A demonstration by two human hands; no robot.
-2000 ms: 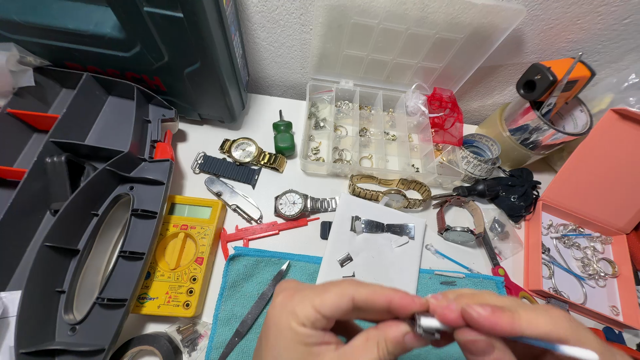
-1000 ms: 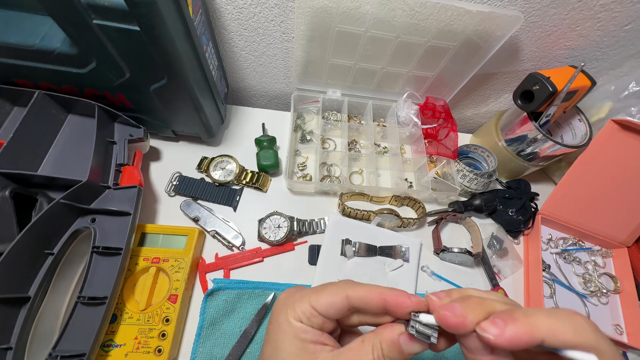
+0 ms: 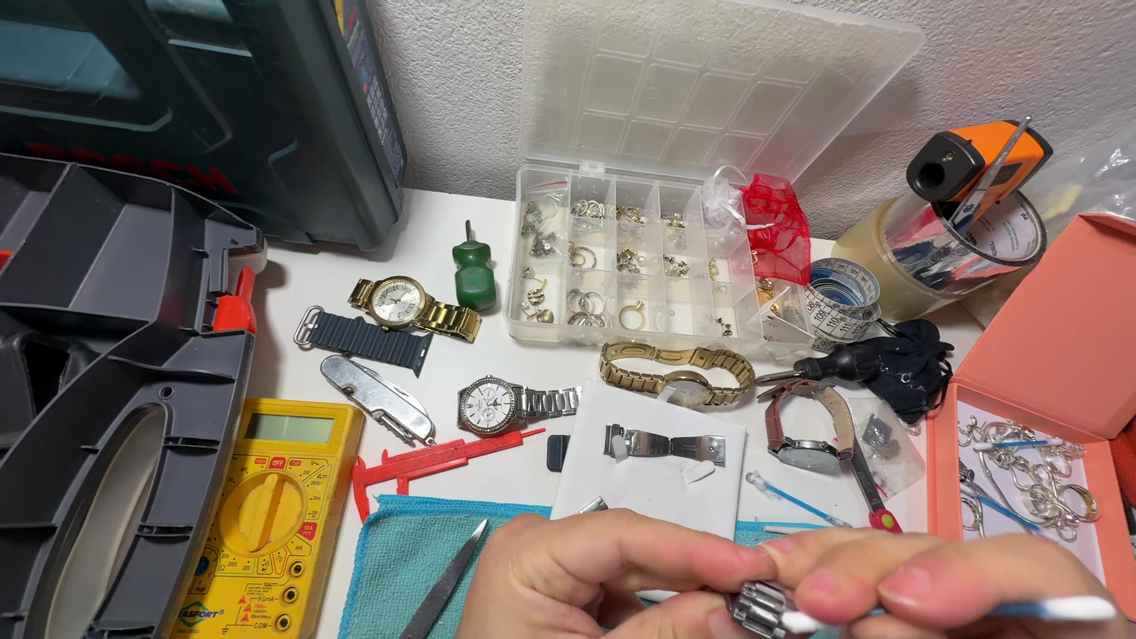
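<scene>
My left hand (image 3: 603,572) pinches a small piece of metal watch bracelet (image 3: 760,609) at the bottom of the head view. My right hand (image 3: 941,577) holds a blue-stemmed cotton swab (image 3: 1021,609), one white tip touching the links, the other pointing right. Behind the hands, a metal bracelet section with a clasp (image 3: 670,445) lies on a white pad (image 3: 652,484). A teal cloth (image 3: 399,550) is under the hands, with dark tweezers (image 3: 448,581) on it. A silver watch (image 3: 490,405) and a gold watch (image 3: 688,383) lie beyond.
A yellow multimeter (image 3: 266,515), red caliper (image 3: 435,460) and folding pocketknife (image 3: 377,397) lie left. A compartment box of jewellery (image 3: 657,339) stands at the back, a green screwdriver (image 3: 475,275) beside it. A pink box of jewellery (image 3: 1114,497) and a brown-strapped watch (image 3: 809,454) are right.
Both hands stay together around the bracelet piece, whose links have turned more into sight. The swab's white tip now shows against them. The view has shifted slightly.
</scene>
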